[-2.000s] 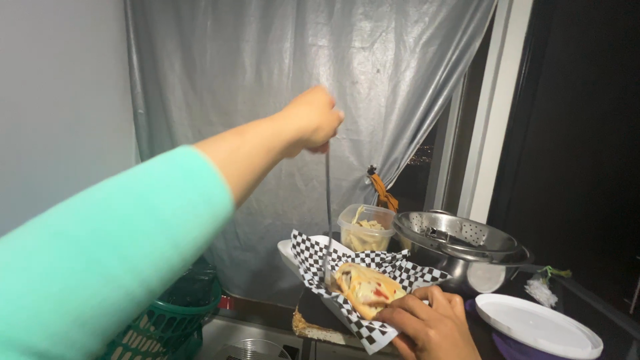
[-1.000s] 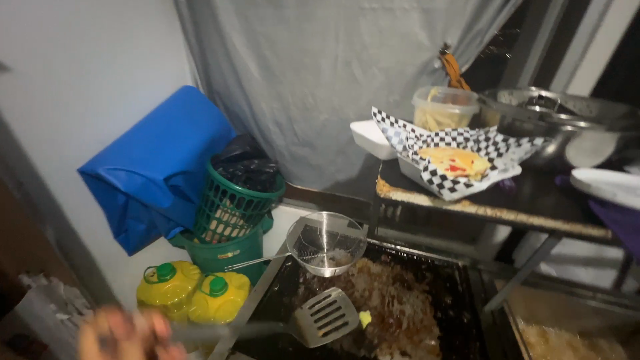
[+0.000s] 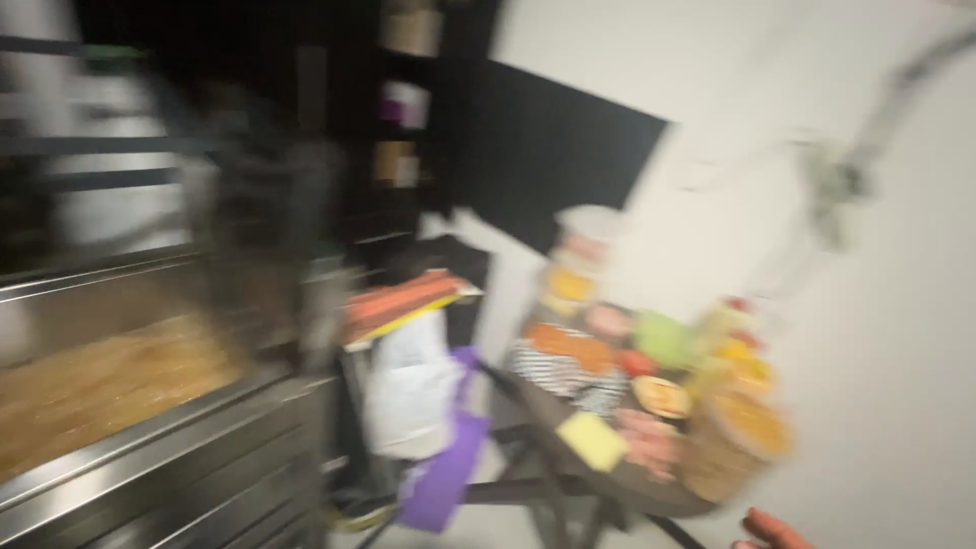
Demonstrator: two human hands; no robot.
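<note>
Only the fingers of one hand, which I take to be my right hand, show at the bottom right edge, blurred, below a small dark table. What it holds, if anything, is not visible. My left hand is out of view. On the table are a black-and-white patterned paper with orange-brown food, a yellow square slice, pink sliced food, a green item and a round container with orange contents. Strong blur hides the details.
A metal-edged fryer or griddle with brown contents stands at the left. Between it and the table hang a white bag and a purple cloth or bag. Stacked tubs stand at the table's back, near a white wall.
The view has swung far away from the griddle and the paper-lined food tray to a small table of food. The spatula and the hand near it, seen one second ago, are out of view.
</note>
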